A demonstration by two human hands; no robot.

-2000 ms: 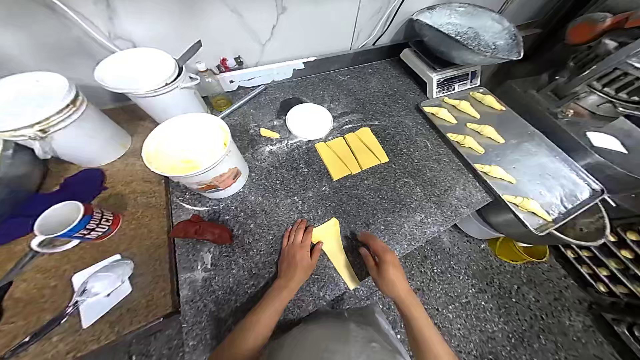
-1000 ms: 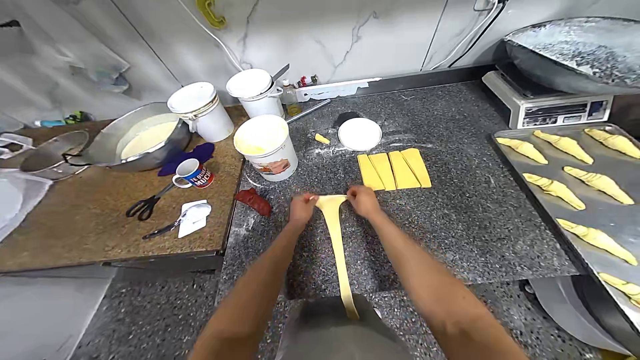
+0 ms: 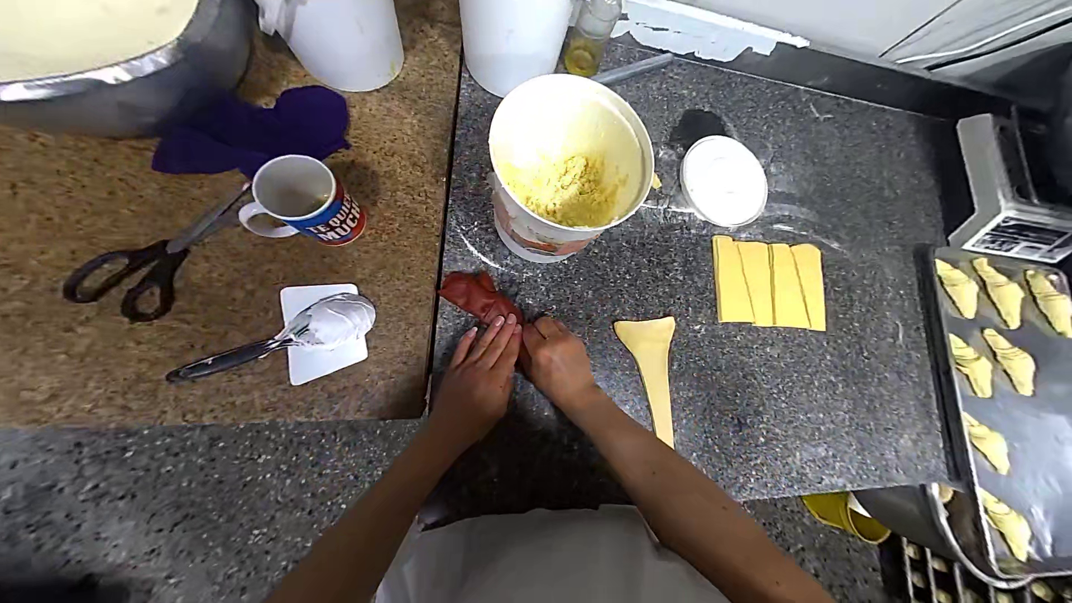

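A reddish-brown crumpled packet [image 3: 477, 295] lies on the dark speckled counter. My left hand [image 3: 483, 368] rests its fingertips on the packet's lower right end. My right hand [image 3: 554, 356] is curled against that same end, its fingers partly hidden. To the right of my right hand a stretched dough strip [image 3: 653, 360] lies flat, wide at the far end and narrow toward me. Several cut dough pieces [image 3: 769, 283] lie side by side farther right. Beyond my hands stands a white tub [image 3: 572, 151] with yellow crumbly stuff inside.
A white round lid [image 3: 724, 181] lies beside the tub. Left, on the brown board, are scissors [image 3: 159, 260], a mug [image 3: 306, 201], a spoon [image 3: 322, 322] on a white card and a purple cloth [image 3: 260, 134]. A tray [image 3: 1017, 410] of rolled dough and a scale [image 3: 1017, 201] stand right.
The dough strip, held up between both hands one second ago, now lies on the counter. Both hands have moved left to the reddish packet. The view has shifted closer and to the left.
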